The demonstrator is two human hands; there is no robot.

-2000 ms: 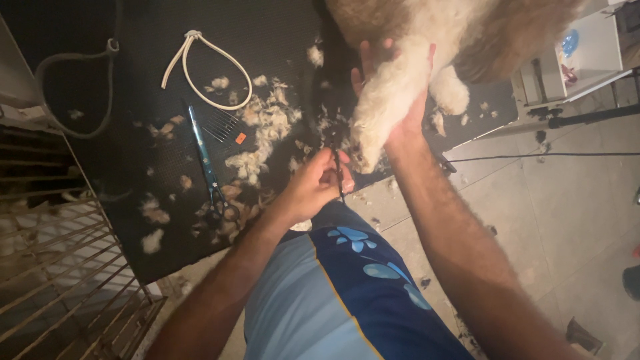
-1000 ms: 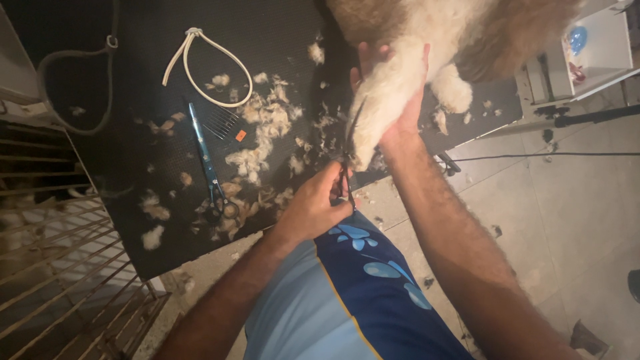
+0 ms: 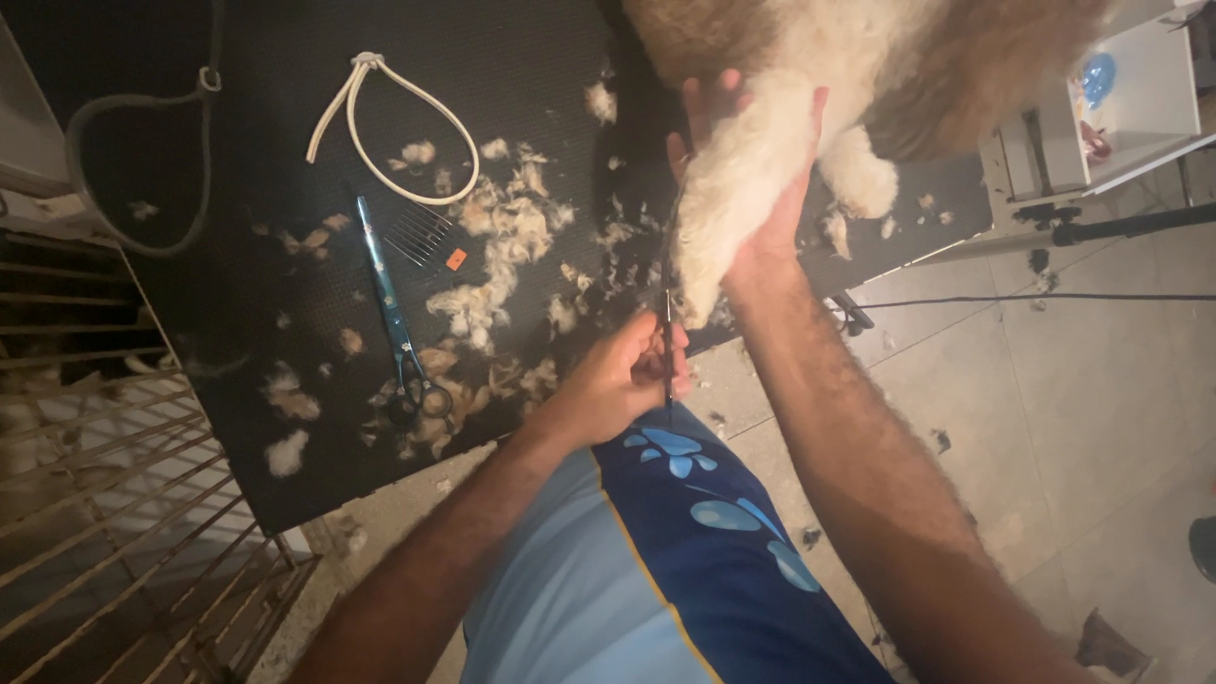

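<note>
My left hand [image 3: 632, 370] grips a pair of dark scissors [image 3: 669, 328] below the paw. Their blades point up along the left edge of a fluffy white leg [image 3: 741, 180] of a brown-and-white dog [image 3: 988, 66]. My right hand [image 3: 774, 223] holds this leg from beneath, palm up, with its fingertips showing on both sides. Another white paw [image 3: 860, 176] rests on the black grooming table [image 3: 532, 57]. Blue shears [image 3: 385, 290] lie at the left, beside a metal-toothed comb [image 3: 418, 236] with an orange tag. The dog's head is out of view.
Cut fur tufts [image 3: 508, 237] are scattered over the table. A white looped cord [image 3: 413, 95] lies above the comb, and a grey loop [image 3: 142, 100] is at the upper left. A wire cage [image 3: 104, 494] stands lower left, and a white tray [image 3: 1140, 95] upper right.
My left hand has shifted slightly right and toward my body with the scissors. Their blades now lie along the leg's left edge. My right hand has stayed almost still under the leg.
</note>
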